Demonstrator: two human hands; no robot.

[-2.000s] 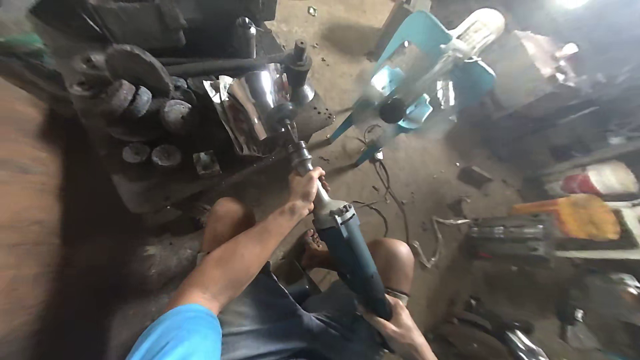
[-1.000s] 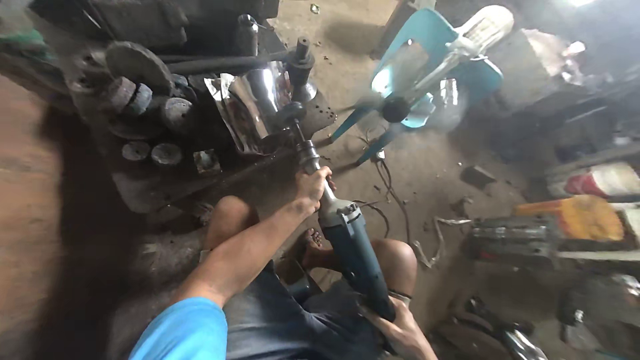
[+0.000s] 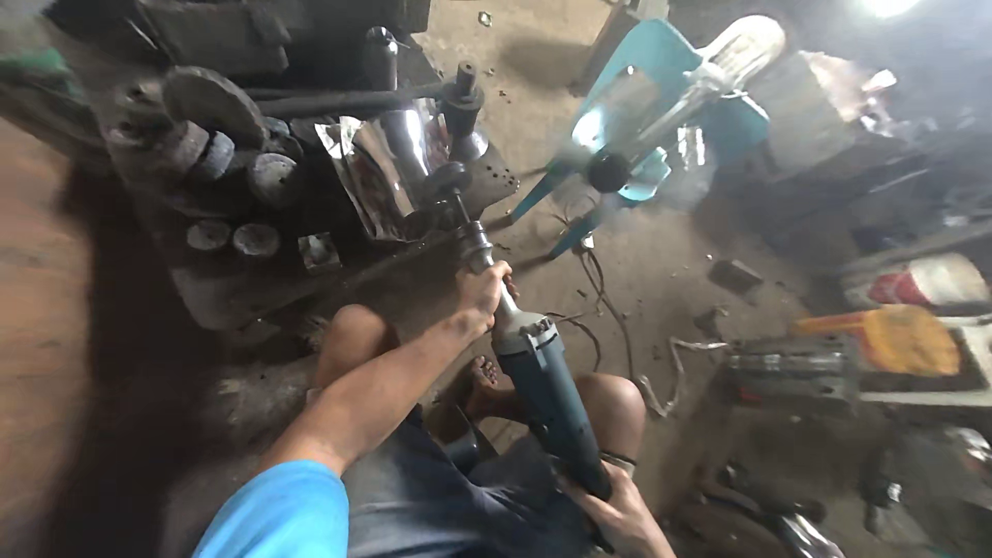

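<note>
My left hand [image 3: 484,296] grips the narrow metal neck of a dark blue-green straight grinder [image 3: 546,387]. My right hand [image 3: 616,508] is wrapped around the rear of its body. A rounded grinding head [image 3: 447,178] on the tool's spindle is at the right side of a shiny curved metal piece [image 3: 399,155]; whether they touch, I cannot tell. This piece lies on a dark metal workbench beside a crinkled reflective sheet [image 3: 353,178]. Behind it, an upright bolt or post [image 3: 465,89] stands at the end of a dark bar.
Several grinding wheels [image 3: 273,178] lie on the bench at left. A teal pedestal fan [image 3: 608,170] stands on the floor to the right, with cables [image 3: 620,310] below it. Further right are a yellow object [image 3: 911,341] and metal parts. My bare knees flank the tool.
Both hands keep their hold on the grinder. The grinder's front end has shifted slightly along the shiny metal piece; little else has plainly changed.
</note>
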